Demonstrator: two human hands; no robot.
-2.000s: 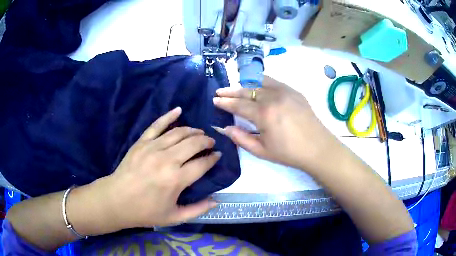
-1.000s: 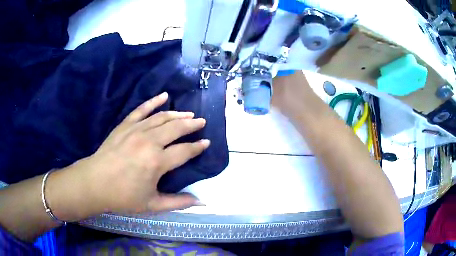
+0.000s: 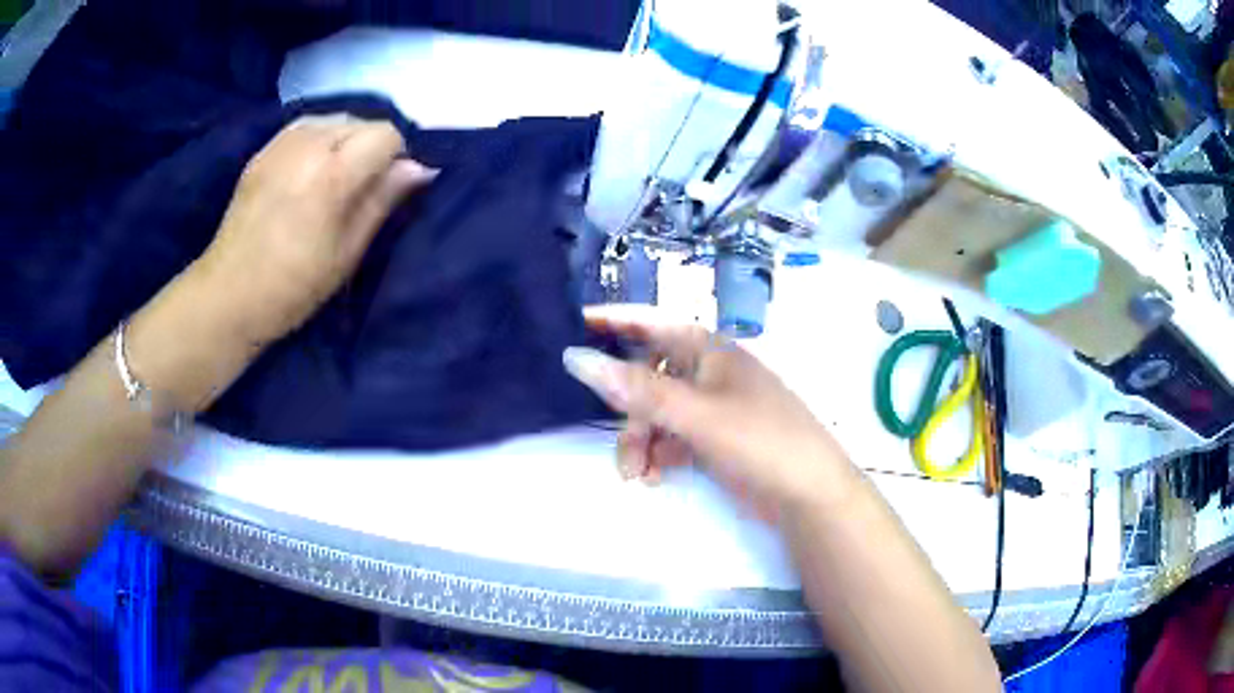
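A dark navy garment (image 3: 447, 325) lies across the white machine table, with its straight open end just left of the presser foot (image 3: 616, 251). The cloth edge appears to be out from under the foot, though blur makes this unsure. My left hand (image 3: 318, 196) is on the upper left of the garment, its fingers curled together on a bit of cloth. My right hand (image 3: 690, 399) pinches the garment's right edge between thumb and fingers, just below the foot. The grey-blue cylindrical attachment (image 3: 743, 291) hangs above and to the right of this hand.
The white machine head (image 3: 866, 95) spans the top right, with a brown holder (image 3: 934, 244) and turquoise block (image 3: 1045, 267). Green and yellow scissors (image 3: 934, 406) and slim tools (image 3: 995, 406) lie at right, near a small grey oval (image 3: 889, 316). A ruler strip (image 3: 474, 607) follows the front edge.
My left hand has moved up and left, its fingers now curled. My right hand has come back from behind the attachment to the cloth edge. The garment's end has shifted away from the foot.
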